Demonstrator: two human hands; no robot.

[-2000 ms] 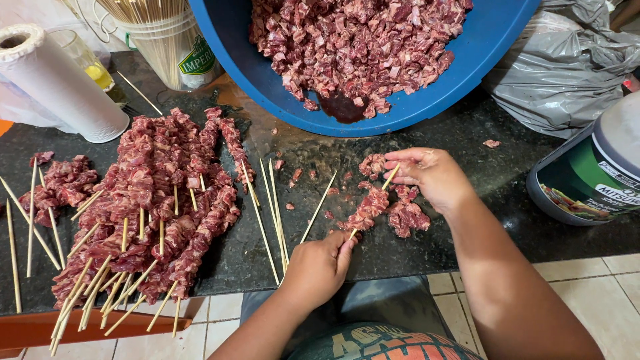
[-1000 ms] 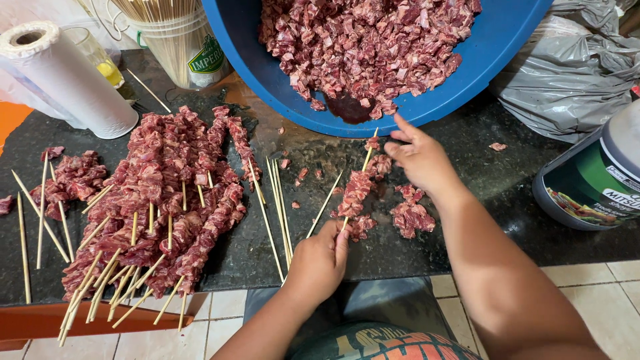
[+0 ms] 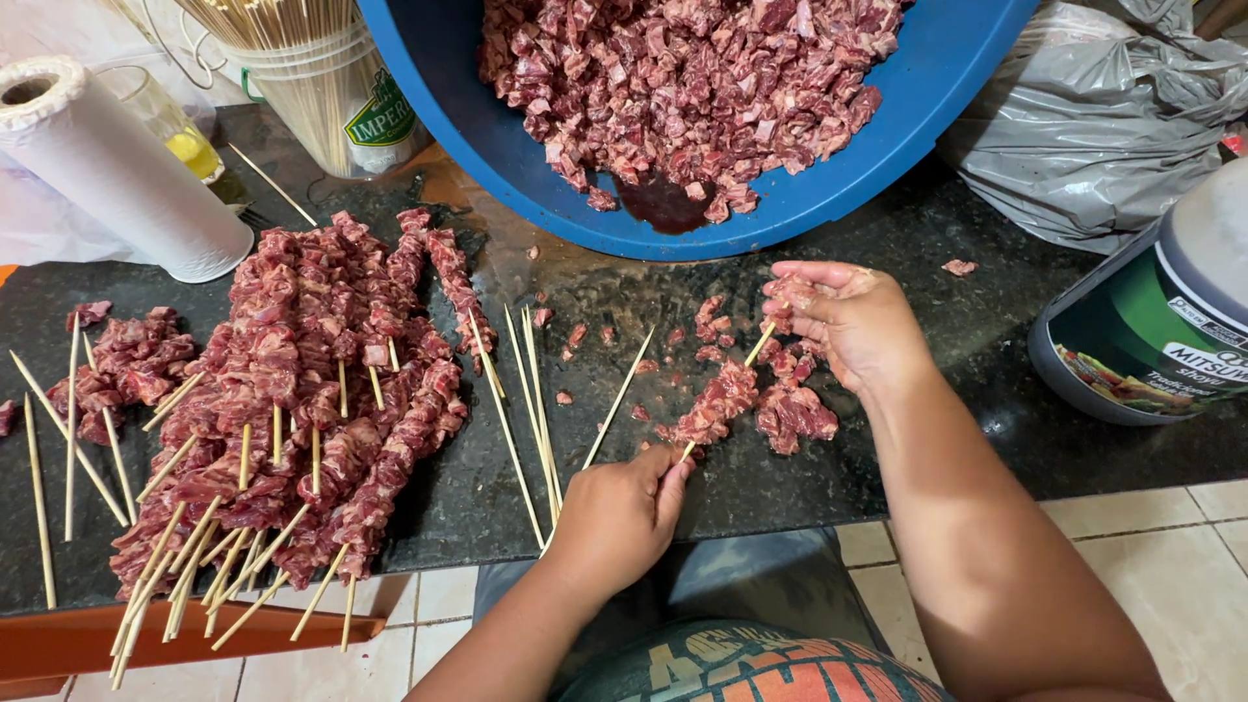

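My left hand [image 3: 619,517] grips the lower end of a wooden skewer threaded with raw meat pieces [image 3: 717,402]. The skewer slants up to the right, its bare upper part reaching my right hand [image 3: 843,317]. My right fingers are curled around the tip; whether they pinch it or a meat piece there is unclear. Loose raw meat [image 3: 795,417] lies on the dark stone counter below my right hand. A large pile of meat skewers [image 3: 312,361] is at the left, bare stick ends toward me. Several bare skewers [image 3: 534,409] lie between the pile and my left hand.
A blue basin [image 3: 624,242] of cut meat stands at the back. A bucket of skewers [image 3: 317,97], a paper roll [image 3: 122,175] and a glass [image 3: 161,122] are back left. More meat [image 3: 136,361] lies far left. A grey plastic bag [image 3: 1082,136] and a soy sauce container [image 3: 1150,312] are at the right.
One second ago my right hand was open beside the skewer's tip, nearer the basin; it is now lower, with the fingers at the tip. The skewer, upright then, leans further right.
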